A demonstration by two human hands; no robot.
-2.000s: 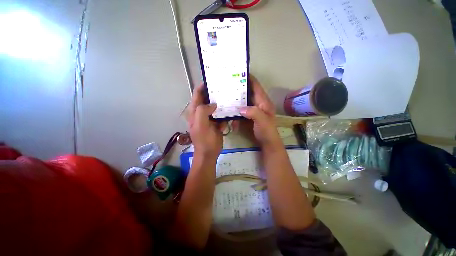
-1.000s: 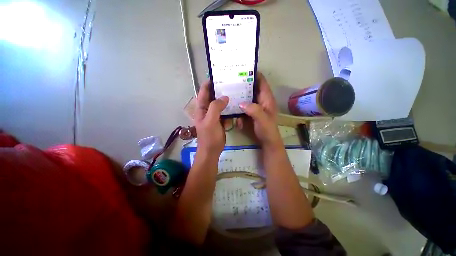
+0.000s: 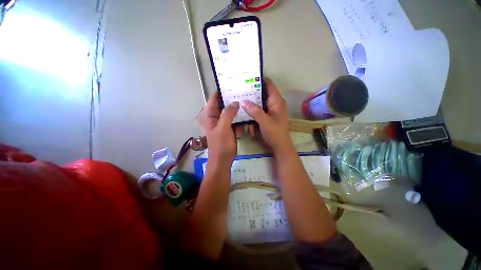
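A smartphone [image 3: 235, 63] with a black edge and a lit, mostly white screen is held upright above the table. My left hand [image 3: 220, 124] grips its lower left side, with the thumb on the lower screen. My right hand [image 3: 270, 117] grips its lower right side, with the thumb also on the lower screen. Both hands are bare and their fingers are partly hidden behind the phone. Under my forearms lies a clipboard [image 3: 198, 167] with a blue edge and a handwritten sheet [image 3: 257, 211].
Red bag [image 3: 74, 211] at left; green tape roll [image 3: 178, 188], white roll [image 3: 150, 185] beside it. Red-handled scissors [image 3: 232, 8] above the phone. Jar [image 3: 337, 98], papers [image 3: 411, 74], bag of pale green rings [image 3: 377, 158], black device [image 3: 425, 135] and dark cloth item [image 3: 453, 195] at right.
Since one second ago the phone has shifted slightly left and down in view and tilts a little more. My right thumb has moved left across the lower screen. Both hands still hold the phone.
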